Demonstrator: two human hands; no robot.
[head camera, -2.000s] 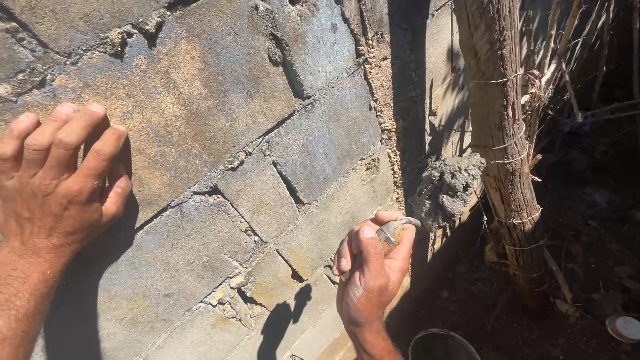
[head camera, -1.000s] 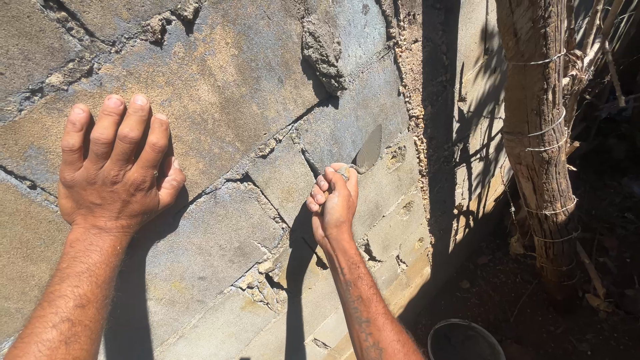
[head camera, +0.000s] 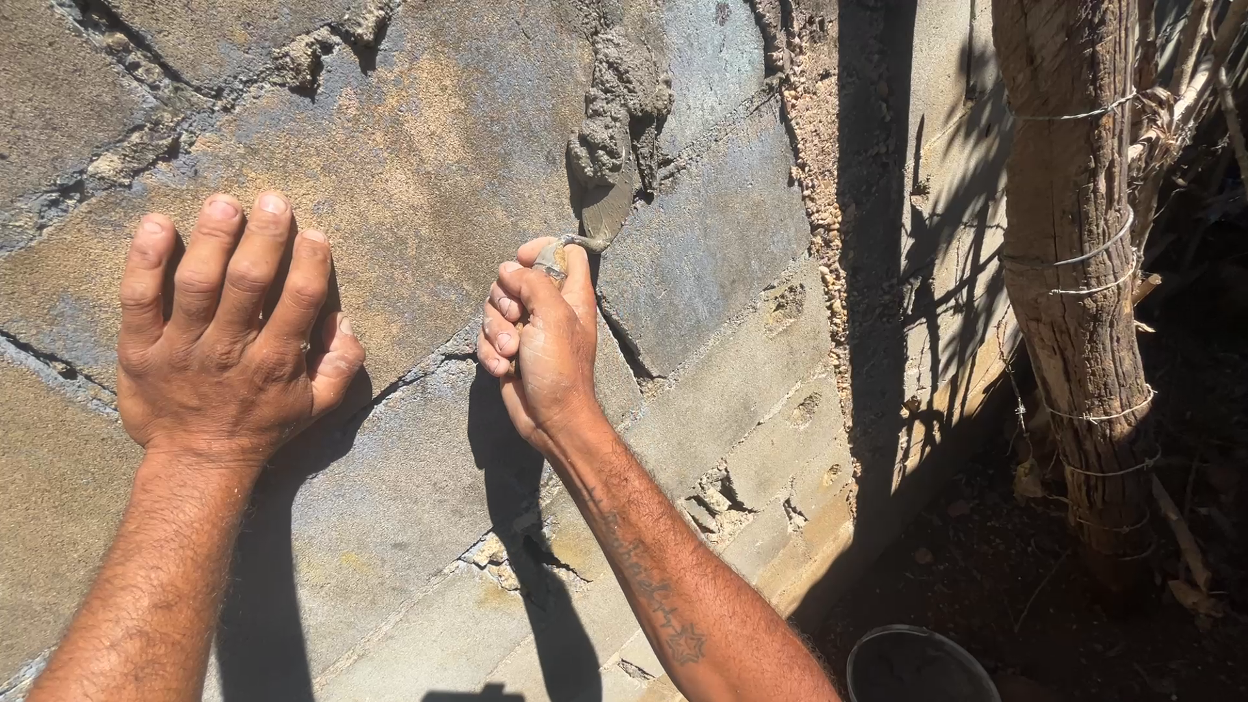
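My left hand (head camera: 229, 331) lies flat against the concrete block wall (head camera: 419, 185), its fingers spread and holding nothing. My right hand (head camera: 546, 341) grips the handle of a small masonry trowel (head camera: 606, 210), most of the handle being hidden in the fist. The trowel's blade points up along the wall, and its upper part is covered by wet grey mortar (head camera: 624, 97). That mortar lies in a lumpy strip over a joint between blocks. Below the blade, an unfilled dark stretch of joint (head camera: 624, 341) shows beside my right wrist.
A rough wooden post (head camera: 1072, 244) wrapped with wire stands at the right, with dry branches behind it. The round rim of a bucket (head camera: 916, 634) shows at the bottom right on shaded ground. A rough vertical mortar edge (head camera: 824, 185) runs down the wall.
Two seconds ago a mortar lump was on the trowel near the post; now mortar lies on the wall joint with the blade against it. My right hand has moved left and up, away from the post.
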